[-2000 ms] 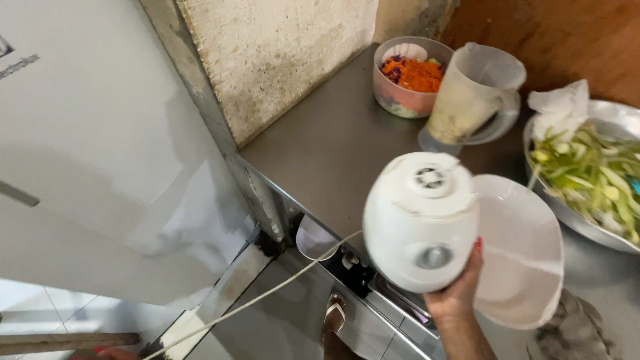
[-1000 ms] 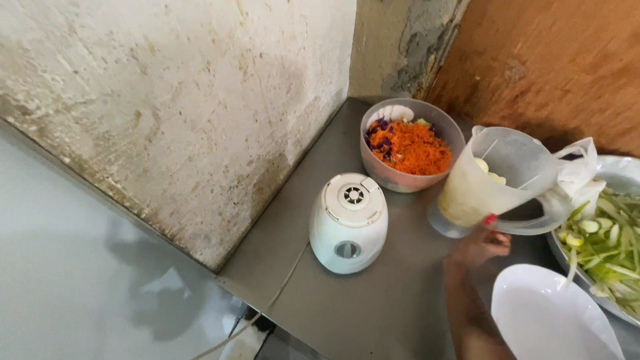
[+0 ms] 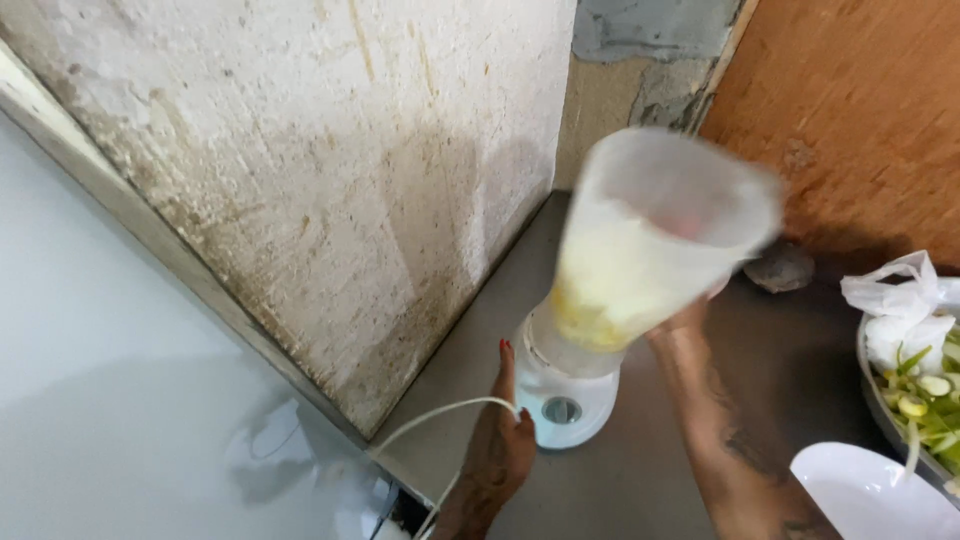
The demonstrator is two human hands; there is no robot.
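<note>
A white blender base (image 3: pixel 570 416) with a round dial stands on the counter near the wall. Against its left side rests my left hand (image 3: pixel 510 435), the white cord passing by the thumb. The clear plastic blender jug (image 3: pixel 645 247), blurred, tilts to the right with its lower end at the top of the base; whether it is seated, I cannot tell. Pale and yellowish pieces lie inside it. On the jug's right side is my right hand (image 3: pixel 686 311), largely hidden behind the jug and apparently around its handle.
At the right edge, a metal basin (image 3: pixel 870 382) holds green and white vegetable pieces and a white plastic bag (image 3: pixel 896 289). A white dish (image 3: pixel 862 487) lies in front of it. A stained wall (image 3: pixel 375 187) borders the metal counter (image 3: pixel 480 337) on the left.
The jug has gone from the counter onto or just over the base, carried by my right hand. My left hand has come to the base. The bowl of grated carrot is no longer visible.
</note>
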